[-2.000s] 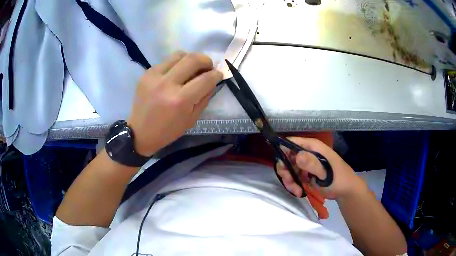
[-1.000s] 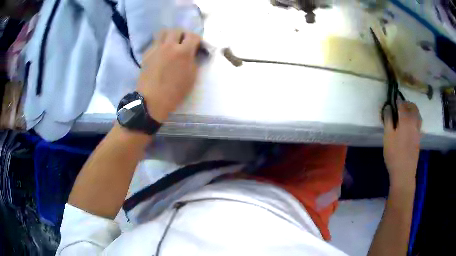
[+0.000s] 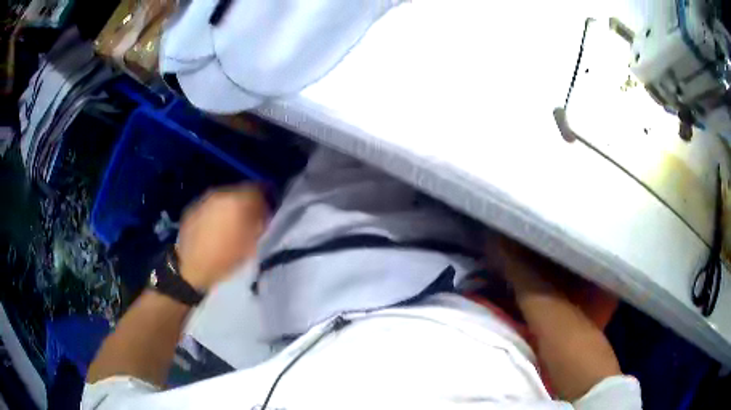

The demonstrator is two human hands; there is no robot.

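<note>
Pale grey fabric panels with dark navy bands [image 3: 353,276] lie over my lap, partly under the table edge. My left hand [image 3: 223,232] is blurred, at the left edge of these panels; whether it grips them cannot be told. My right hand [image 3: 503,260] is mostly hidden in shadow under the table's front edge, at the right side of the panels. Black scissors [image 3: 712,256] lie on the table at the far right, out of my hands. A stack of pale panels [image 3: 272,48] lies at the table's upper left, overhanging the edge.
The white table [image 3: 449,96] runs diagonally, with a grey ruled strip along its front edge. The sewing machine head [image 3: 681,48] stands at the upper right. A blue crate [image 3: 144,176] and piled material are at the left. Orange cloth [image 3: 597,303] shows under the table.
The view has turned left. My right hand has let go of the scissors and moved under the table edge. My left hand has moved from the panels on the table down beside my lap.
</note>
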